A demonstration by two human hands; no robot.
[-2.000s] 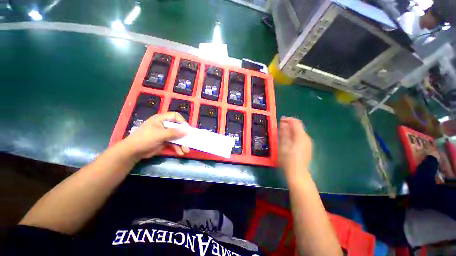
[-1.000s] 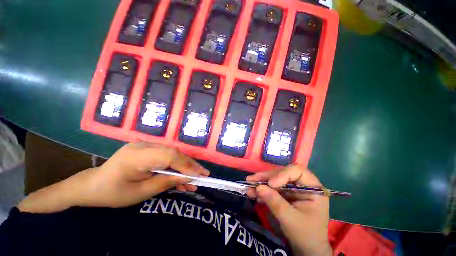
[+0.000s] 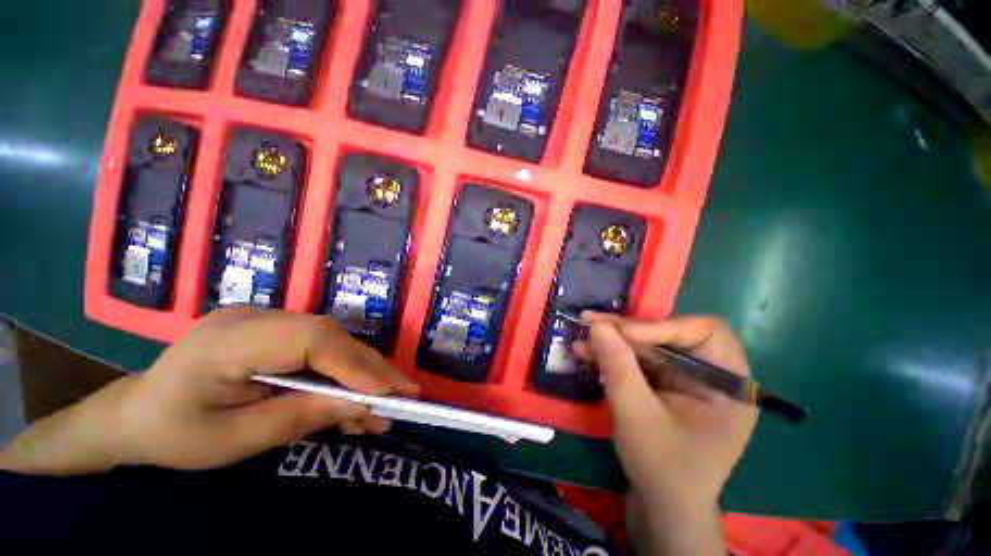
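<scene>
My left hand point(image 3: 272, 375) holds the folded white label sheet point(image 3: 462, 418) as a narrow strip, just in front of the tray's near edge. My right hand point(image 3: 679, 407) holds the dark tweezers point(image 3: 712, 375) like a pen. Their tip is over the battery bay of the rightmost near-row phone point(image 3: 592, 282); my fingers cover part of that phone. Whether a label is at the tip cannot be told. The red tray point(image 3: 695, 206) holds black open-backed phones in two rows, with gold discs and silver and blue slots showing; the far row is cut off by the picture's top edge.
The green bench point(image 3: 837, 282) runs around the tray, its near edge curving along the front. A grey metal machine edge point(image 3: 924, 54) and a yellow foot point(image 3: 799, 24) are at the top right. Red material point(image 3: 772, 534) shows below the bench edge.
My right hand with the tweezers has moved from the label sheet up and right to the rightmost near phone. The tray now appears further left and larger. My left hand still holds the sheet.
</scene>
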